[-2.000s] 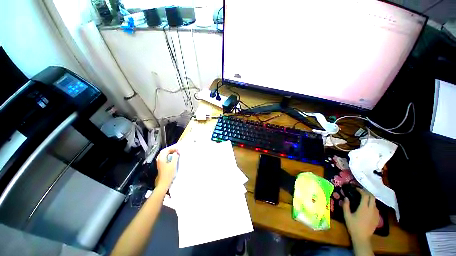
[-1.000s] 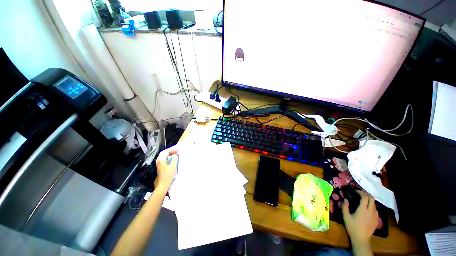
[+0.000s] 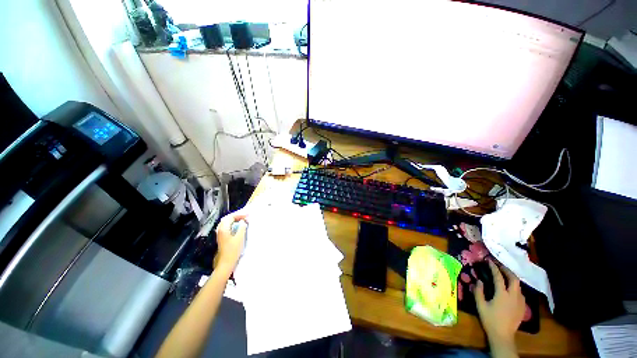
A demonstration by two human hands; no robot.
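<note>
My right hand (image 3: pixel 500 301) rests over the black mouse (image 3: pixel 482 273) on the dark mouse pad with a pink-red pattern (image 3: pixel 466 238). My left hand (image 3: pixel 231 238) lies at the left edge of a loose stack of washed-out white paper sheets (image 3: pixel 293 280). Its fingers are curled, with a small greyish thing between them that is too blurred to name. The sheets overhang the desk's front edge. The large monitor (image 3: pixel 433 77) shows a mostly white window. The black keyboard (image 3: pixel 370 199) with coloured backlight lies below it.
A black phone (image 3: pixel 371 256) and a yellow-green packet (image 3: pixel 432 285) lie between papers and mouse pad. Crumpled white paper or cloth (image 3: pixel 513 231) lies right of the pad. A power strip (image 3: pixel 292 145) and cables are behind the keyboard. A large printer (image 3: pixel 77 189) stands at left.
The view has shifted slightly, so the monitor and desk sit a little lower and further left. A small dark figure on the screen is gone. Both hands stay in place.
</note>
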